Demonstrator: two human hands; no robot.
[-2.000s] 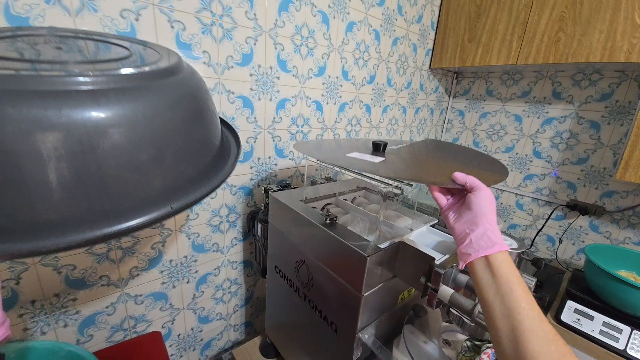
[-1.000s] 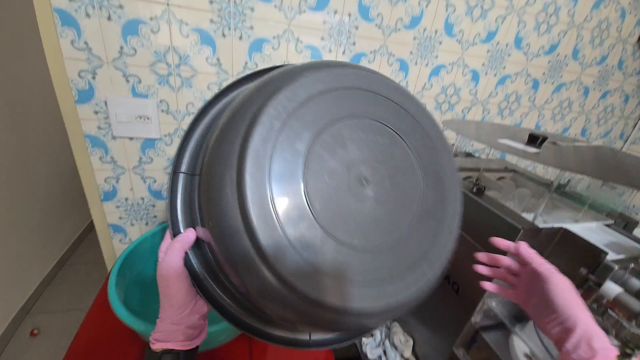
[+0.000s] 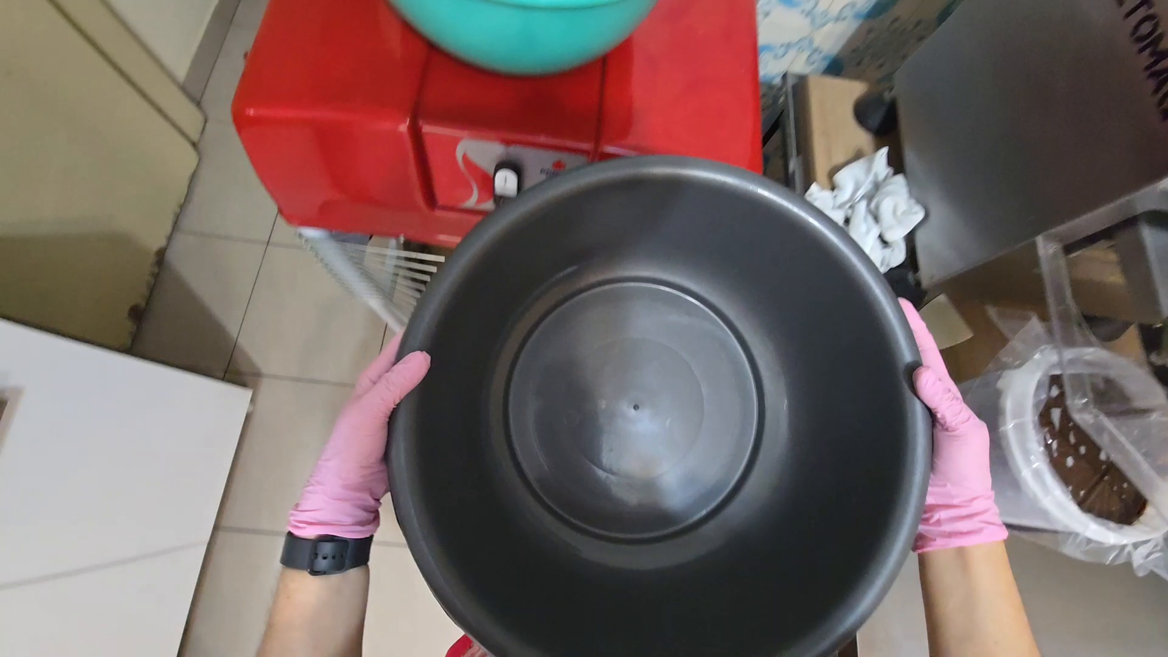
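A large dark grey plastic basin (image 3: pixel 636 456) faces up at me with its inside showing and nothing in it. My left hand (image 3: pixel 365 438), in a pink glove with a black watch band at the wrist, grips its left rim. On the right rim my right hand (image 3: pixel 954 447), gloved in pink too, is closed around the edge. The fingers under the rim are mostly hidden. Beyond the basin stands a red appliance (image 3: pixel 338 119) with a dial, and a teal bowl (image 3: pixel 538 41) rests on top of it.
A steel machine (image 3: pixel 1013 137) stands at the upper right, beside a crumpled white cloth (image 3: pixel 876 205). Below it is a plastic-lined white bucket (image 3: pixel 1022 411) with brown contents. A white cabinet surface (image 3: pixel 109 493) lies at the left, above floor tiles (image 3: pixel 301 310).
The basin has turned from showing its underside to showing its inside. My right hand, off the basin one second ago, now holds its rim; earlier it held the machine's metal lid. The view has swung down.
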